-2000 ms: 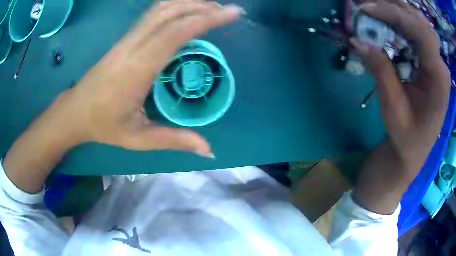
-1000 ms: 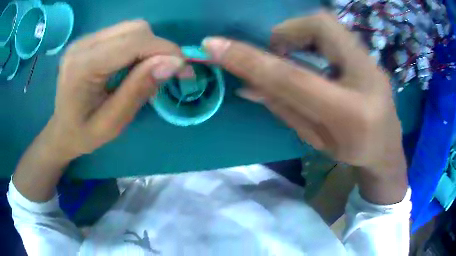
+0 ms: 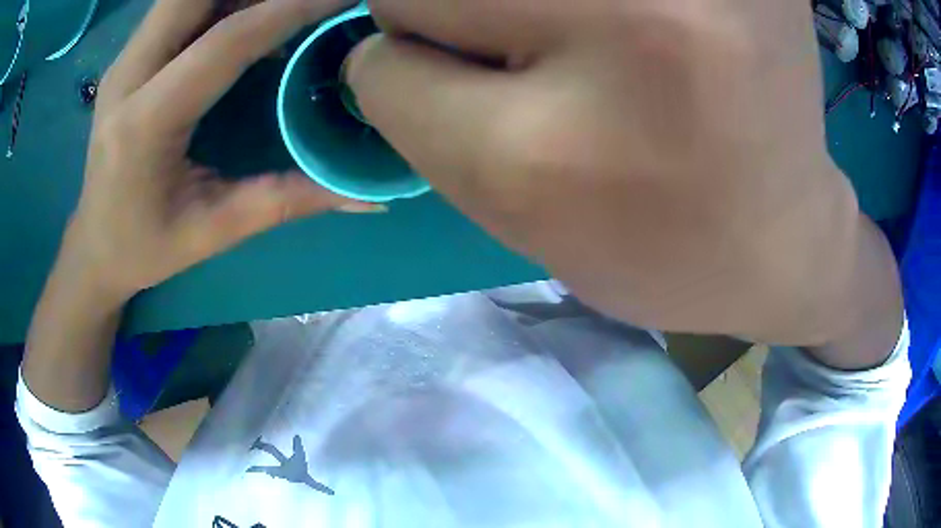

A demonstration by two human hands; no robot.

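Observation:
A teal motor housing [image 3: 330,155] stands on the dark green bench in front of me, open end up. My left hand [image 3: 170,165] is around its left side, thumb at the near rim and fingers at the far side. My right hand [image 3: 629,155] is over the housing, with its thumb or a finger reaching down inside toward the hub. The right hand hides the housing's right side and most of the hub. I cannot see a motor or whether the right fingers hold anything.
A pile of silver motors with red and dark wires [image 3: 898,57] lies at the upper right. A blue bin edge [image 3: 923,248] runs along the right. Parts of teal housings [image 3: 74,36], a thin lead [image 3: 17,113] and a small dark round piece [image 3: 89,91] are at upper left.
My right hand has come from the motor pile to the housing and now reaches into it. My left hand has closed in around the housing. The wire and pinched fingers seen above the rim no longer show.

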